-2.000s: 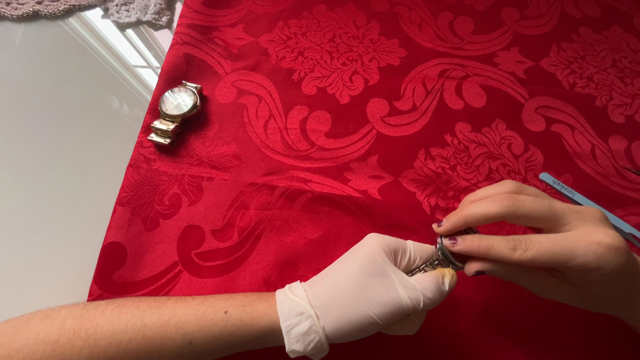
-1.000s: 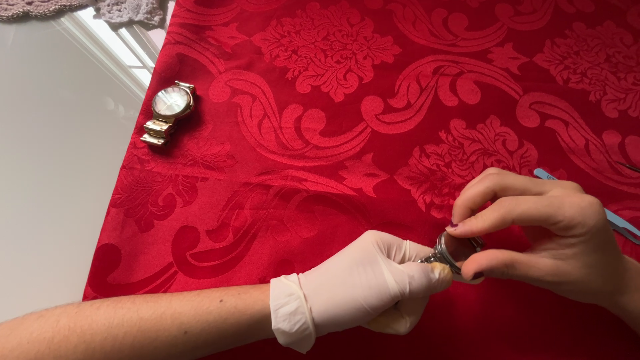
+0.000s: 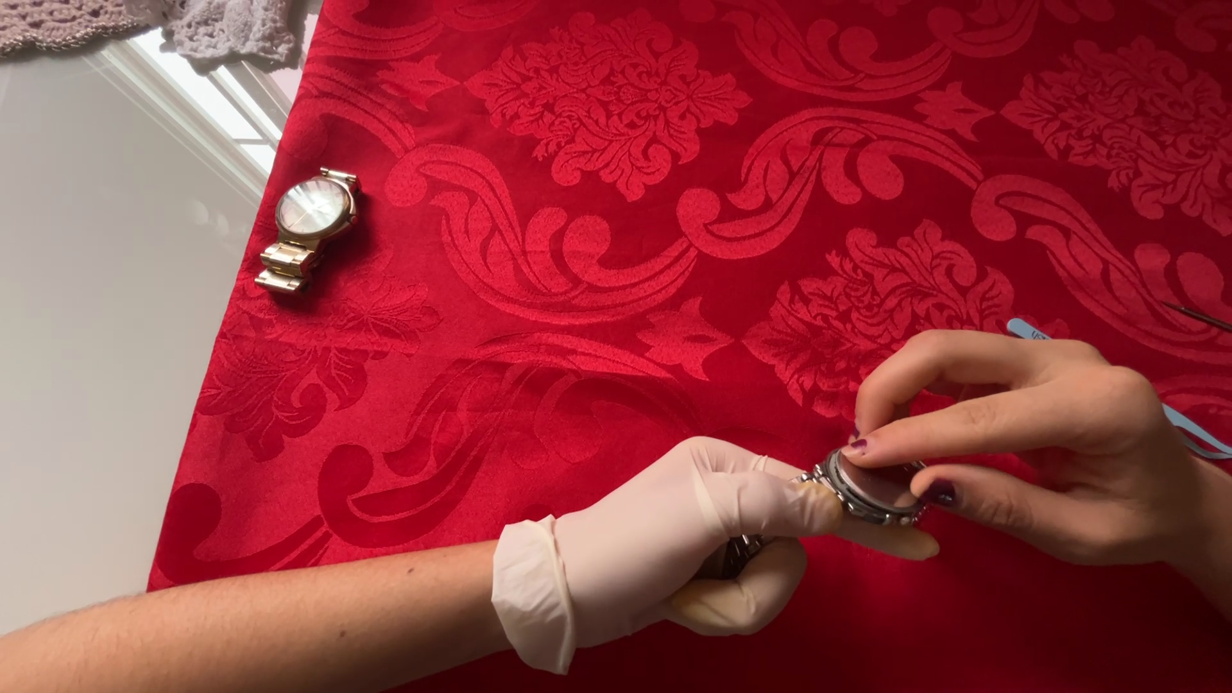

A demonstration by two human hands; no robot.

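Observation:
A silver metal wristwatch (image 3: 874,489) is held low on the right, its case tilted and its bracelet running into the palm of my left hand (image 3: 703,525). That hand wears a white glove, with the thumb on the near side of the case and a finger under it. Bare and dark-nailed, my right hand (image 3: 1039,443) has its fingertips and thumb at the rim and face of the case; whether it grips anything is hard to tell. Well away at the upper left, a gold-tone wristwatch (image 3: 313,207) lies face up with part of its bracelet bent beneath.
A red damask-patterned cloth (image 3: 577,385) covers much of the glossy white table (image 3: 106,318). Crocheted lace (image 3: 226,29) lies at the top left corner. Light blue tweezers (image 3: 1193,430) lie partly behind my right hand, and a thin dark pointed tool (image 3: 1198,315) is at the right edge.
My right hand's fingers have spread and lifted somewhat from the watch face, so more of the face shows. My left hand still holds the silver watch.

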